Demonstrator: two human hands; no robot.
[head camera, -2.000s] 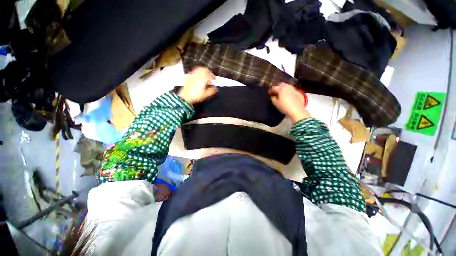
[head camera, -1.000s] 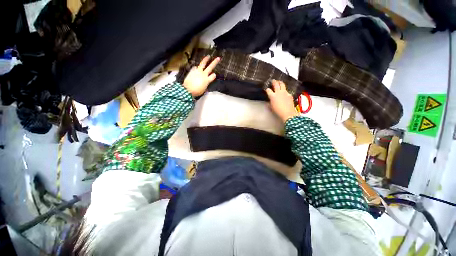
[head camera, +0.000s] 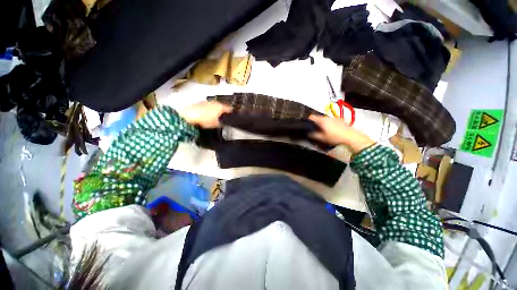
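A stack of plaid pieces (head camera: 272, 105) lies across the middle of the white table, with a black piece (head camera: 266, 124) along its near side. My left hand (head camera: 207, 114) grips the left end of this bundle. My right hand (head camera: 331, 130) grips its right end; its fingertips are partly hidden and blurred. A separate black curved strip (head camera: 278, 158) lies flat nearer my body, just below the bundle, with a pale curved edge (head camera: 272, 171) along its near side.
Scissors with red-orange loops (head camera: 344, 112) lie beyond my right hand. A thick plaid pile (head camera: 399, 93) is at upper right, black cloth (head camera: 300, 34) at the top. A long dark padded board (head camera: 164, 45) fills the upper left. Brown paper scraps (head camera: 221, 70) lie beside it.
The plaid stack with the black piece has moved toward my body, uncovering table, brown scraps and the scissors' blades. My hands went from lying on top to gripping its two ends.
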